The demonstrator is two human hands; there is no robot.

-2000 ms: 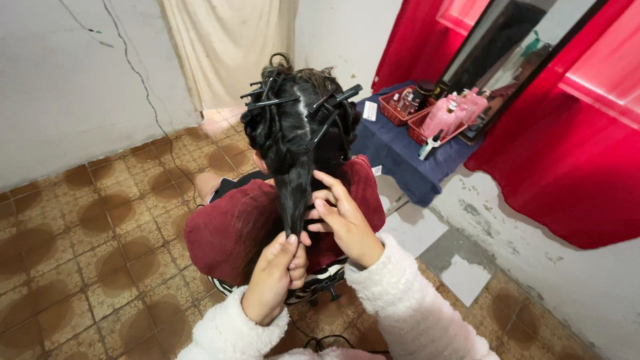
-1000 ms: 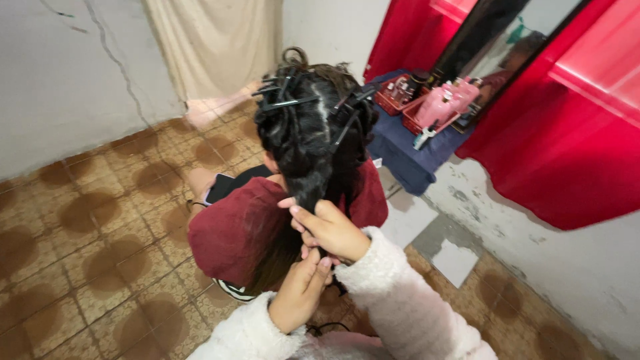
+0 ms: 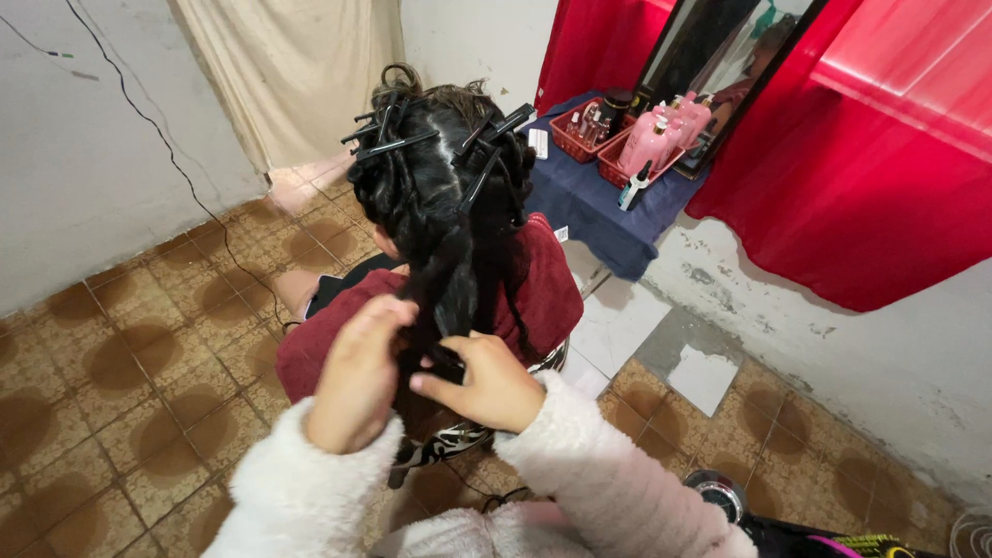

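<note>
A seated person has long dark hair (image 3: 453,267) hanging down the back over a dark red towel (image 3: 322,341). Black hair clips (image 3: 480,180) hold rolled sections up on both sides of a parting. My right hand (image 3: 484,380) has its thumb and fingers around a dark lock below the nape. Beside it on the left, my left hand (image 3: 360,372) is raised at the edge of the hanging hair; it is blurred, and its fingertips are partly lost against the hair, so its hold cannot be told. Both my sleeves are white and fluffy.
At the upper right, a table with a blue cloth (image 3: 612,213) bears red baskets (image 3: 570,139), pink pump bottles (image 3: 647,139) and a small dropper bottle (image 3: 634,187). A mirror (image 3: 697,46) leans behind. A black cable (image 3: 186,174) runs down the left wall to the tiled floor (image 3: 178,380).
My left hand has moved up and left, away from my right hand, which it was touching a second ago. My right hand has come lower along the hair.
</note>
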